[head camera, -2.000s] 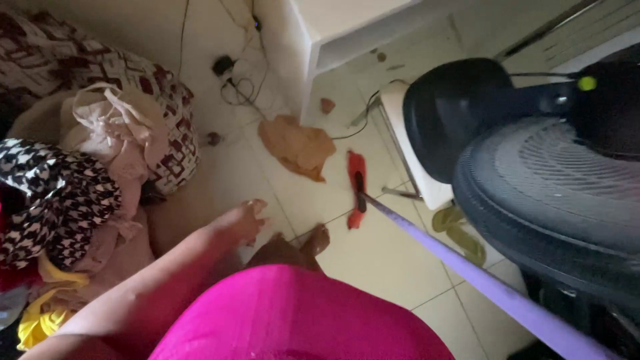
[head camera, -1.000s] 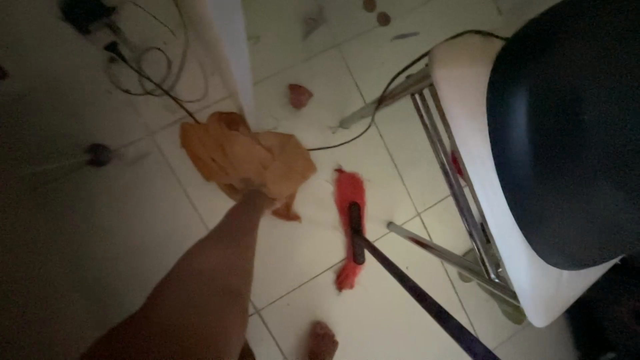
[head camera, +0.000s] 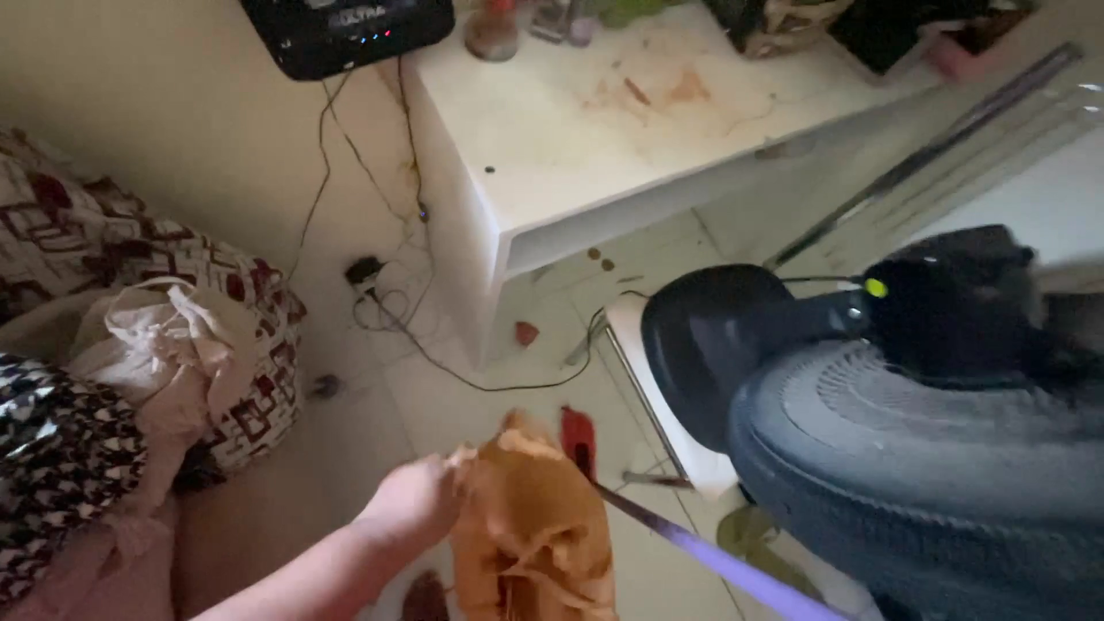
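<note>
My left hand (head camera: 431, 487) is closed on the edge of an orange-brown cloth (head camera: 535, 526), which hangs from it in folds at the bottom middle. My right hand is out of view. Right of the cloth, a broom or brush with a red head (head camera: 580, 440) rests on the tiled floor, and its purple handle (head camera: 716, 552) slants down to the lower right edge. What holds the handle is hidden beyond the frame. Part of a foot (head camera: 425, 597) shows below my left hand.
A white table (head camera: 586, 129) carries a black router (head camera: 354, 34) and other items. A thin black cable (head camera: 500, 388) crosses the floor. At right are a large fan (head camera: 906, 448) and a white chair (head camera: 664, 405). Piled fabrics (head camera: 181, 345) stand at left, a small reddish piece (head camera: 526, 333) lies under the table.
My left hand has lifted the orange-brown cloth, which lay on the floor before. The view has swung up and widened to show the table top.
</note>
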